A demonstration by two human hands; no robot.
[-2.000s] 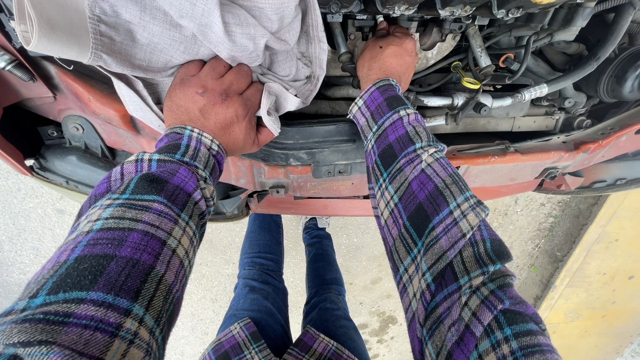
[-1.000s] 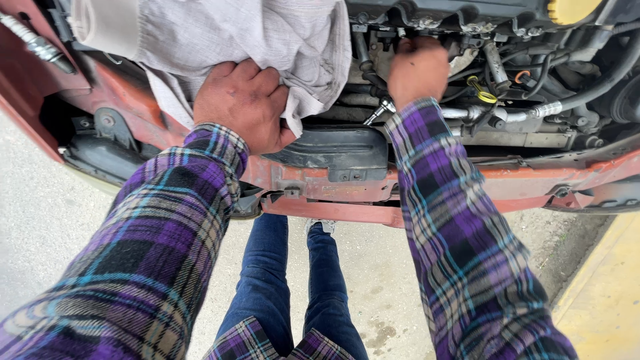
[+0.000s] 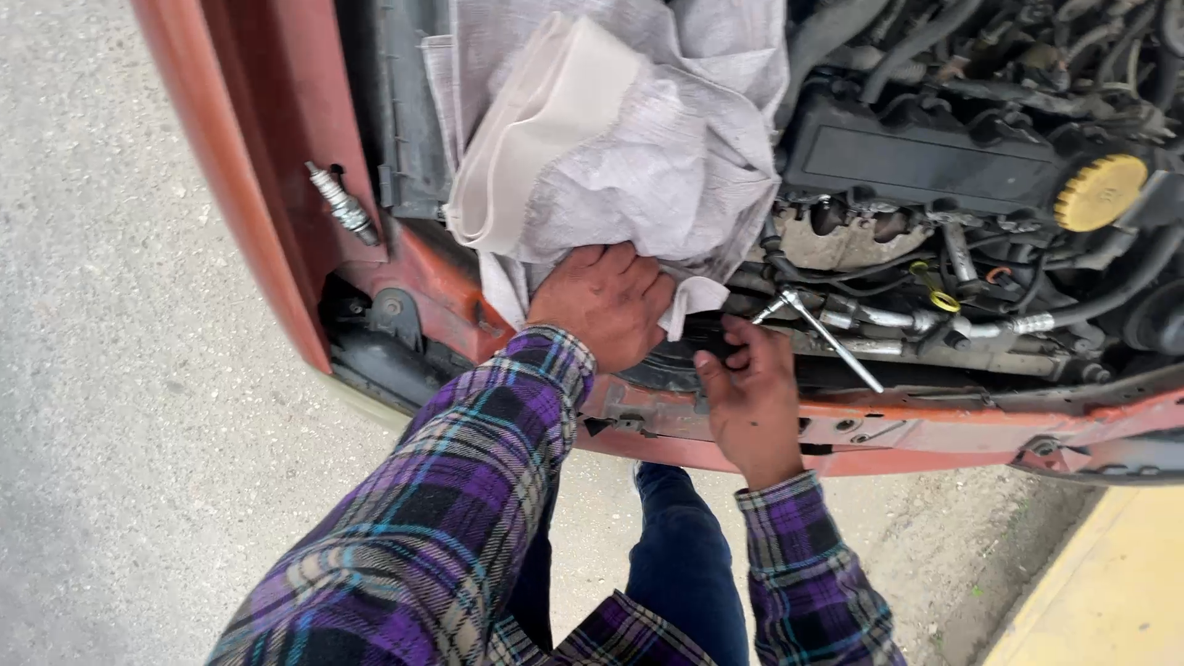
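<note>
My left hand (image 3: 606, 301) presses on the lower edge of a bunched, light grey cloth (image 3: 638, 166) that lies over the left part of the engine bay. Whether its fingers grip the cloth is hidden. To its right, my right hand (image 3: 754, 398) is over the front edge of the bay, fingers partly curled and apart, with nothing seen in it. Just right of its fingertips a chrome T-shaped spark plug wrench (image 3: 832, 342) rests among the hoses, its long bar reaching down to the front panel. A spark plug (image 3: 342, 203) lies on the red body edge at the left.
The black engine cover (image 3: 925, 157) with its yellow oil filler cap (image 3: 1101, 192) is at the upper right. Below it are an exhaust heat shield (image 3: 842, 240), a yellow dipstick loop (image 3: 943, 299) and metal pipes. The red front panel (image 3: 888, 421) runs along the near side.
My right hand has come out from beside the engine cover down to the front edge, near my left hand. The left hand stays at the cloth. The view has shifted left.
</note>
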